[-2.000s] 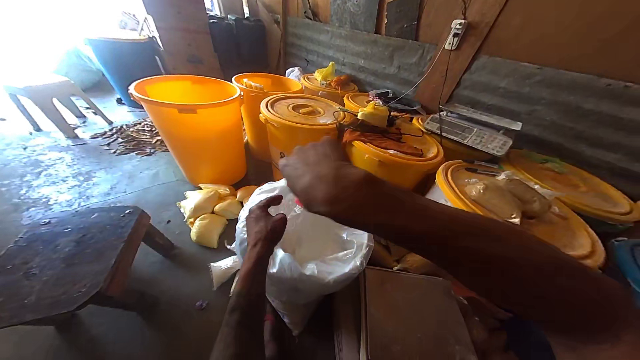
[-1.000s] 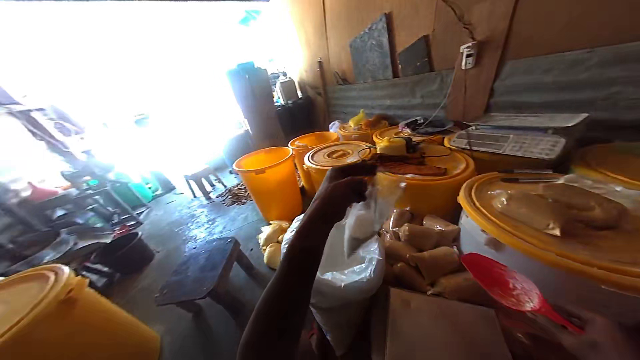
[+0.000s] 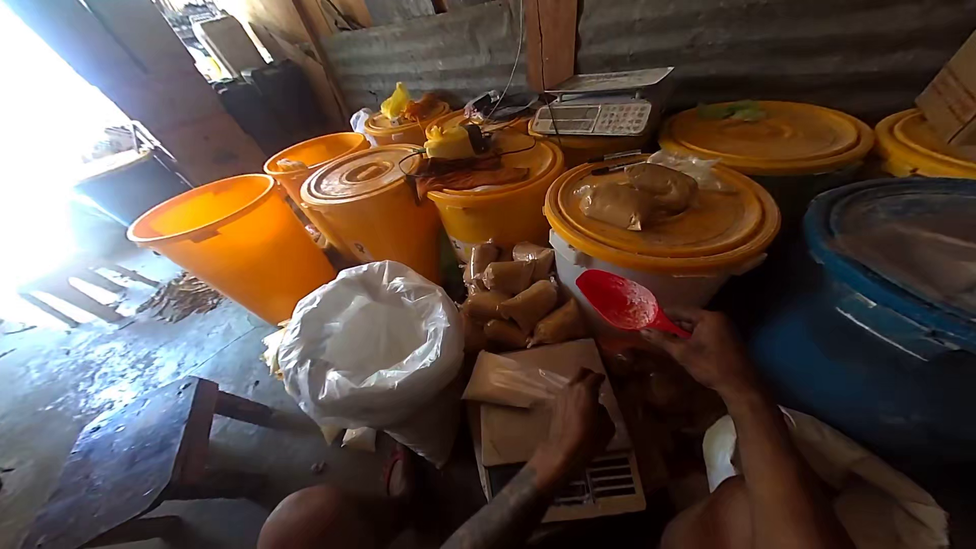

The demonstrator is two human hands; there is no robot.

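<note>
My right hand [image 3: 705,347] grips the handle of a red plastic scoop [image 3: 621,300], whose bowl is dusted with pale powder, in front of a white bucket with a yellow lid. My left hand [image 3: 583,415] holds the gathered neck of a clear plastic bag of light brown contents [image 3: 507,381], over a cardboard-covered platform [image 3: 518,442] with keys along its lower edge. To its left stands a white plastic-lined sack [image 3: 366,351], open at the top, with white contents. Several filled brown bags [image 3: 526,301] are heaped behind the platform.
A wooden stool [image 3: 145,450] stands at left. An open orange bucket [image 3: 229,236] and several lidded ones line the back. A digital scale [image 3: 595,118] rests on one, brown bags [image 3: 640,194] on another. A blue drum [image 3: 862,328] is at right, a cloth-like sack [image 3: 839,473] below it.
My left hand has moved from above the white sack to the platform, now holding a bag of brown contents there. The scoop has stayed in my right hand since one second ago. The view has swung.
</note>
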